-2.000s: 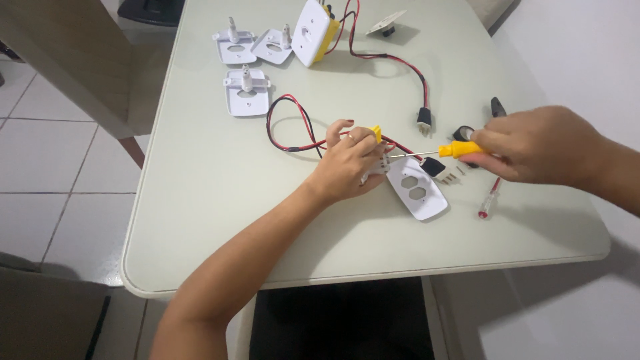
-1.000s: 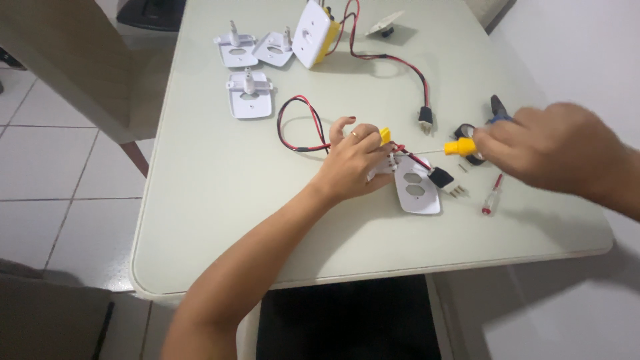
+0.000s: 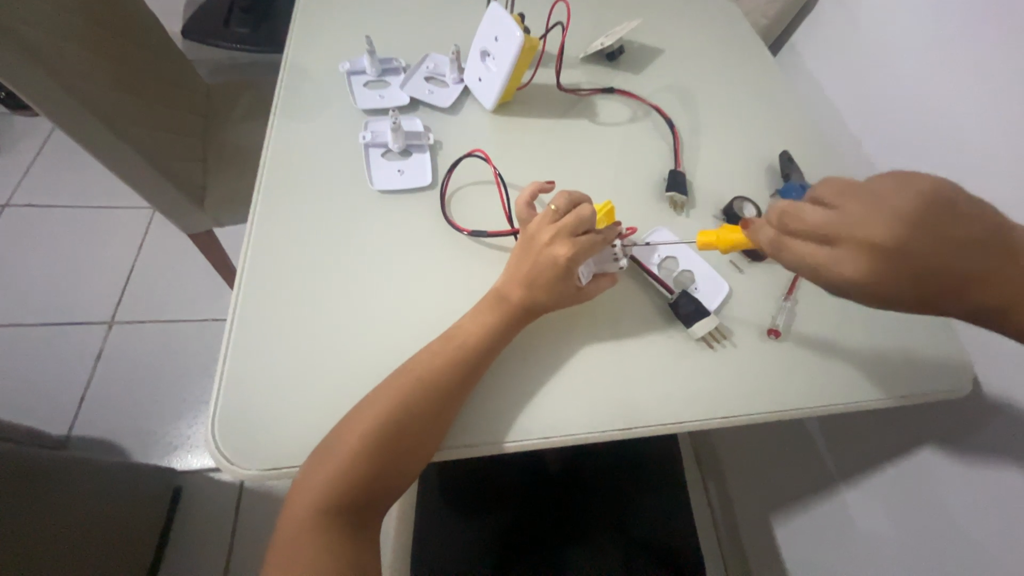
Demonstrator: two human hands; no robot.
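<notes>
My left hand point(image 3: 560, 252) is closed around a white electrical socket module point(image 3: 610, 258), and a yellow plastic piece point(image 3: 605, 214) shows beside its fingers. In my right hand point(image 3: 888, 240) is a screwdriver with a yellow handle point(image 3: 722, 238); its thin shaft reaches left to the module, the tip at or near its side. Red and black wires point(image 3: 480, 233) loop out on the left of the left hand. A black and white three-pin plug point(image 3: 698, 317) lies at lower right of the module, partly over a white faceplate with two openings point(image 3: 704, 276).
Three white plates with upright sockets point(image 3: 398, 168) lie at upper left. Near them stands a white and yellow outlet box point(image 3: 498, 64), wired to another plug point(image 3: 677, 186). Black tape point(image 3: 740, 210), blue-handled pliers point(image 3: 792, 180) and a clear tester screwdriver point(image 3: 780, 316) lie at right, near the wall.
The three-pin plug and its wires have shifted slightly down and left over the faceplate since the first frame. Both hands keep their hold on the module and the screwdriver.
</notes>
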